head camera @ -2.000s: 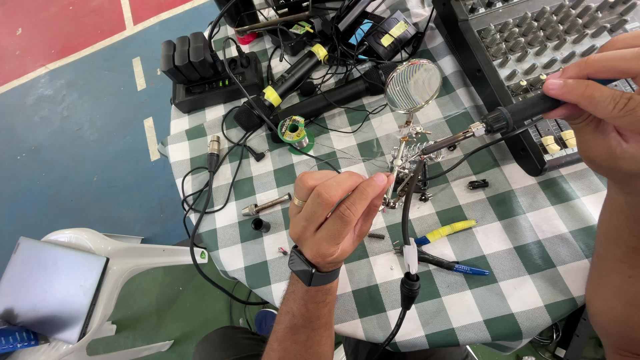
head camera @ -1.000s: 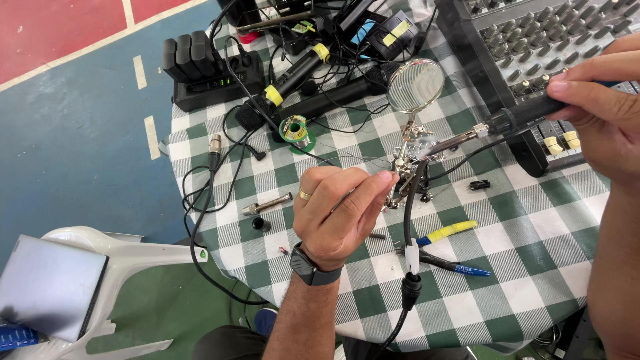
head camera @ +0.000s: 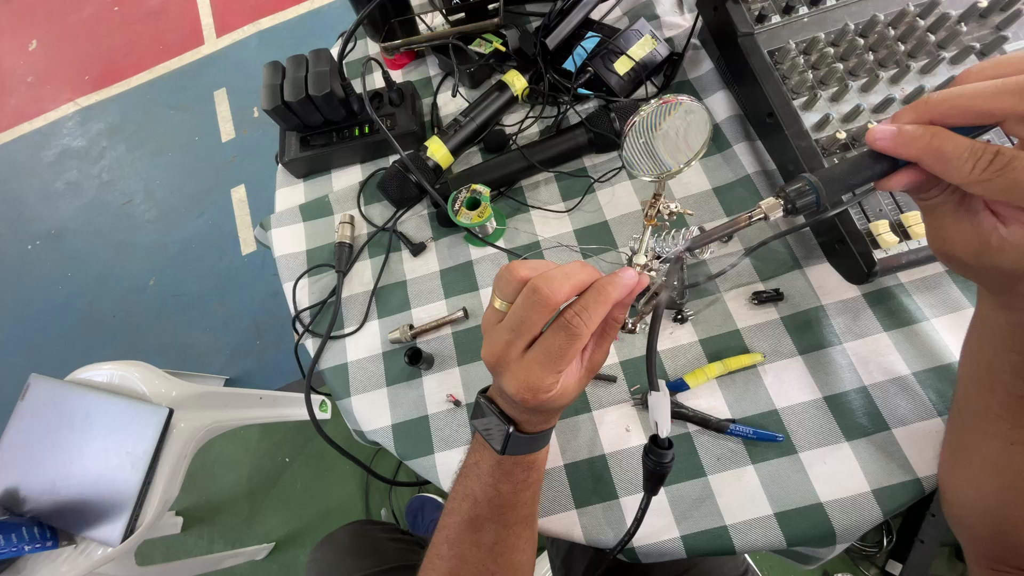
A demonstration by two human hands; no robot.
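My right hand (head camera: 952, 152) grips the dark handle of a soldering iron (head camera: 832, 180), its metal shaft slanting down left to a helping-hands stand. That stand carries a round magnifying glass (head camera: 666, 138). At the same spot my left hand (head camera: 552, 340) pinches something fine between thumb and forefinger, probably solder wire; the fingers hide it. A black cable (head camera: 654, 340) rises to the clips, with a black connector boot (head camera: 658, 460) slid along it. Thin wire trails from a solder spool (head camera: 477, 214). A faint haze hangs near the iron's tip, and the exact contact is too small to tell.
Pliers with yellow and blue handles (head camera: 724, 370) lie right of the cable. Left are a metal-ended barrel (head camera: 428, 326) and a black sleeve (head camera: 418, 358). Wireless microphones (head camera: 520, 160) and a charger (head camera: 352, 136) stand behind; an audio mixer (head camera: 800, 96) is at right, a laptop (head camera: 80, 456) on a chair.
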